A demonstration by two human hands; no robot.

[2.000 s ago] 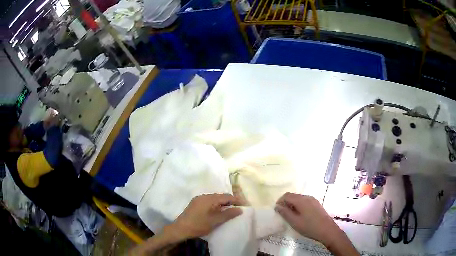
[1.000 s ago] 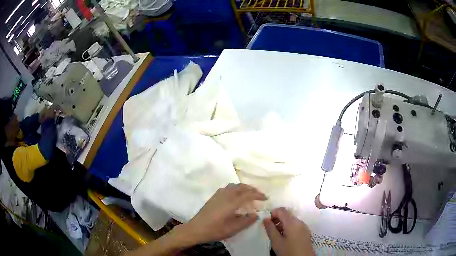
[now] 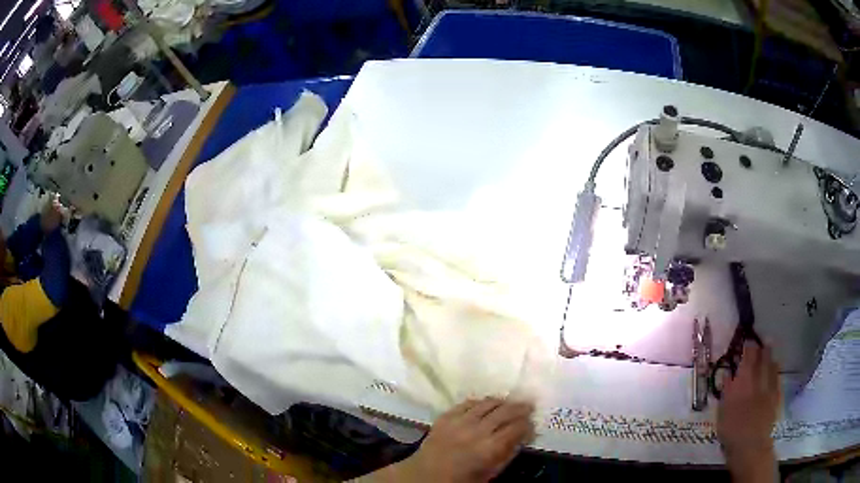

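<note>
Cream garment panels [image 3: 302, 292] lie spread over the left of the white table and over a blue surface. My left hand [image 3: 479, 436] rests on the cloth at the near table edge; its fingers are bent over the fabric. My right hand [image 3: 750, 401] is at the black-handled scissors [image 3: 744, 321], with its fingertips over the ring handles. Slim silver snips [image 3: 700, 363] lie just left of the scissors. The off-white sewing machine head [image 3: 735, 198] stands at the right, its needle area lit, with a red-orange part [image 3: 651, 291] there.
A lamp [image 3: 579, 236] on a dark cable stands left of the needle. A tape strip [image 3: 632, 426] runs along the near edge. Printed paper [image 3: 835, 373] lies far right. A blue bin [image 3: 547, 42] is beyond the table. A person [image 3: 42, 292] sits at a neighbouring machine, left.
My right hand has left the cloth and moved right to the scissors. My left hand has lowered onto the fabric at the edge. The whole view has shifted, with the scene moving left and up.
</note>
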